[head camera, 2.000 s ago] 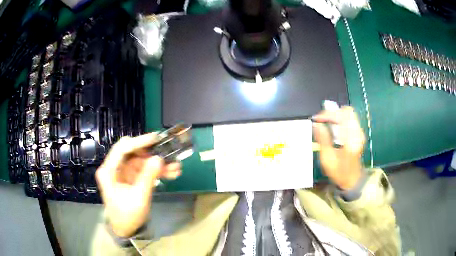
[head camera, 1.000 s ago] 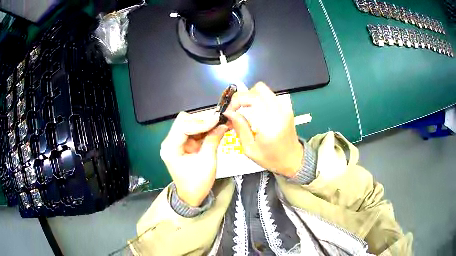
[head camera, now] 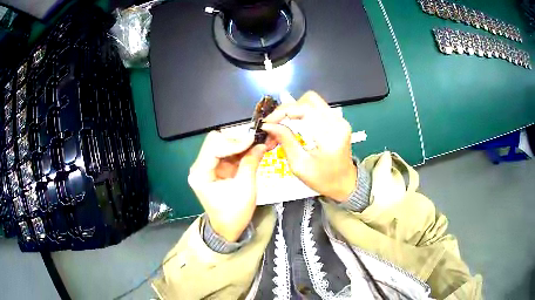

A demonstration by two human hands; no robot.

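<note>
A dark circuit board module (head camera: pixel 264 111) with brownish and silver parts is held tilted over the front edge of the microscope base. My left hand (head camera: pixel 226 176) grips its lower end between thumb and fingers. My right hand (head camera: pixel 317 146) has its thumb and fingertips closed at the module's right side; a pale thin thing shows above these fingers, too blurred to name. Yellow scraps (head camera: pixel 277 164) lie on the white sheet (head camera: pixel 293 190) below the hands. The hands hide part of the sheet.
The microscope's ring collar (head camera: pixel 258 54) and light spot are above the black base (head camera: pixel 346 64). Stacked black trays (head camera: pixel 111 146) stand left, with a clear plastic bag (head camera: pixel 134 35) beside them. Two rows of modules (head camera: pixel 481 48) lie at upper right.
Since two seconds ago my hands have come together at the module, which was in my left hand alone. Since one second ago the module has turned slightly and the hands have barely moved.
</note>
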